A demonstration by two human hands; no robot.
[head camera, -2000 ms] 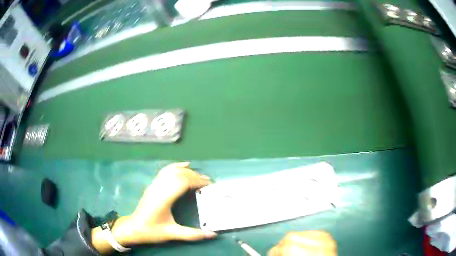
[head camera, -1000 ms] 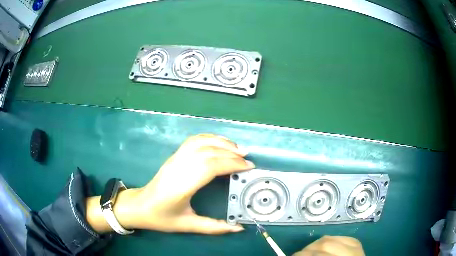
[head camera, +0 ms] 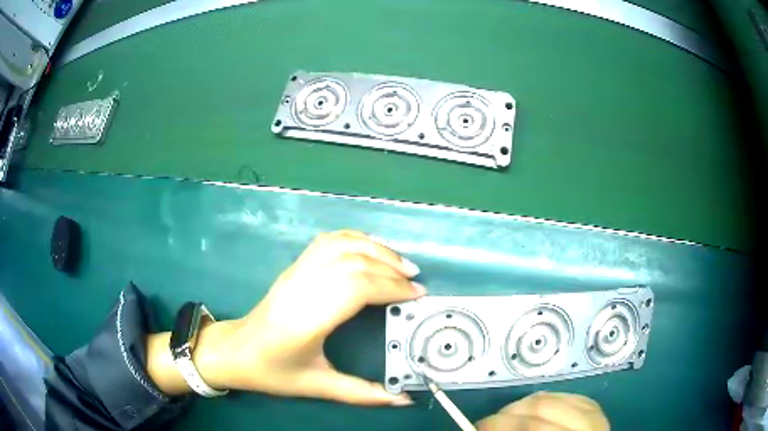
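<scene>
A silver-grey metal plate (head camera: 518, 338) with three ringed circular recesses lies on the blue-green bench mat. My left hand (head camera: 312, 324) holds the plate's left end between thumb and fingers, with the thumb at the lower left corner. My right hand (head camera: 546, 414), cut off by the bottom edge, holds a thin pale pen-like tool (head camera: 452, 407). The tool's tip is at the plate's lower edge, below the left recess. Whether the tip touches the metal is hard to tell.
A second metal plate (head camera: 394, 118) lies on the green conveyor belt (head camera: 589, 143) beyond the bench. A smaller-looking plate (head camera: 84, 120) is at the belt's far left. A black oval object (head camera: 65, 244) lies on the bench at left. A white and metallic item (head camera: 754, 391) shows at the right edge.
The plates on the belt have moved right. The held plate is slightly tilted, its right end higher. The tool tip and right hand have shifted slightly left since one second ago.
</scene>
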